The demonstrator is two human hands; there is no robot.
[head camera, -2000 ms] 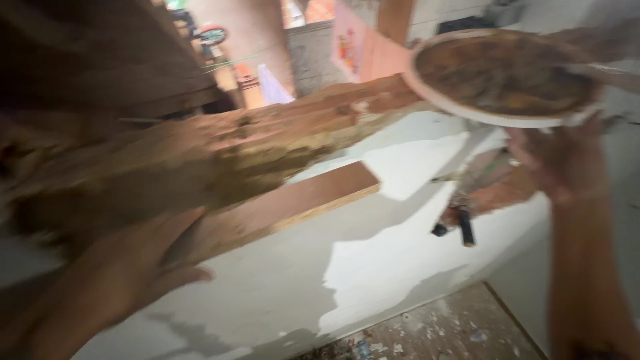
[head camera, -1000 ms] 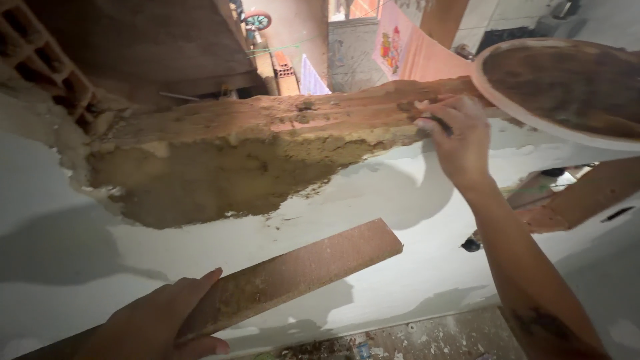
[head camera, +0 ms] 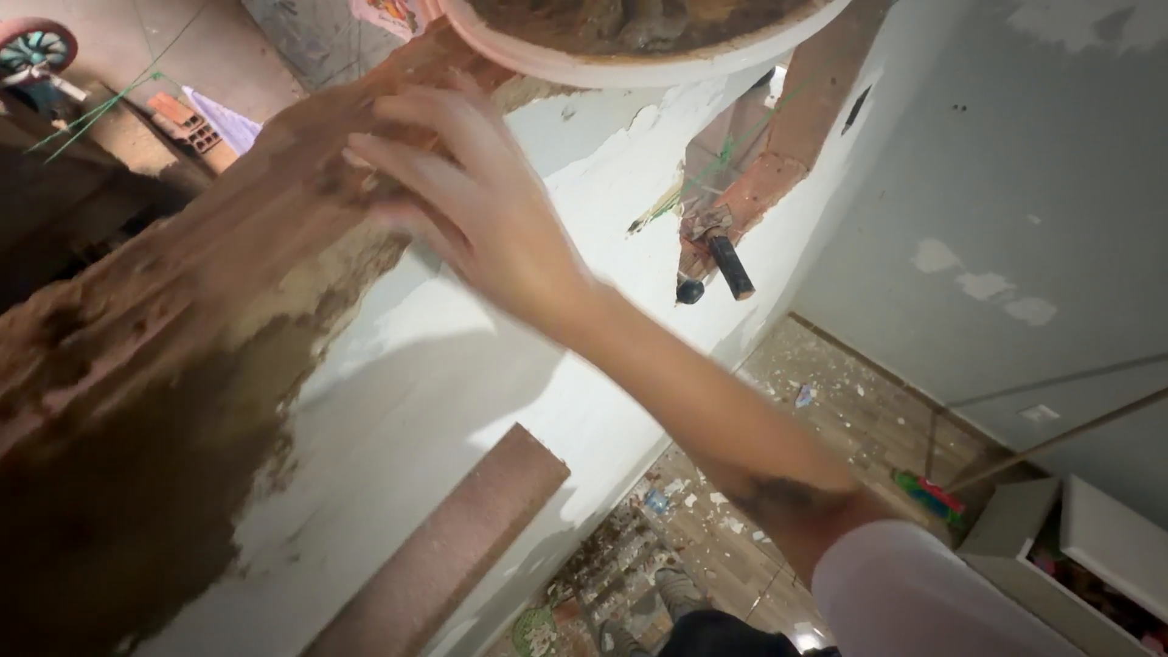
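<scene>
My right hand (head camera: pixel 474 182), blurred and with its fingers spread, is over the rough reddish top edge of the broken wall (head camera: pixel 274 201); no tool shows in it. Just above the hand sits a round white basin (head camera: pixel 657 68) of brown, wet-looking mortar. Darker damp mortar (head camera: pixel 137 484) covers the wall face at the lower left. A flat wooden board (head camera: pixel 447 547) slants up from the bottom edge, below the mortar. My left hand is out of view. Right of my right hand, a black-handled tool (head camera: pixel 730 266) sticks out of a hole in the white wall.
Beyond the wall are a hollow brick (head camera: pixel 187 123), green string and a wheel (head camera: pixel 36 50). Below, the tiled floor (head camera: pixel 776 401) is strewn with debris. A broom (head camera: pixel 931 497) and an open white box (head camera: pixel 1077 547) are at the lower right.
One second ago my left hand was on the board; it is now out of view. My right hand remains at the wall's top edge. The view has swung and tilted.
</scene>
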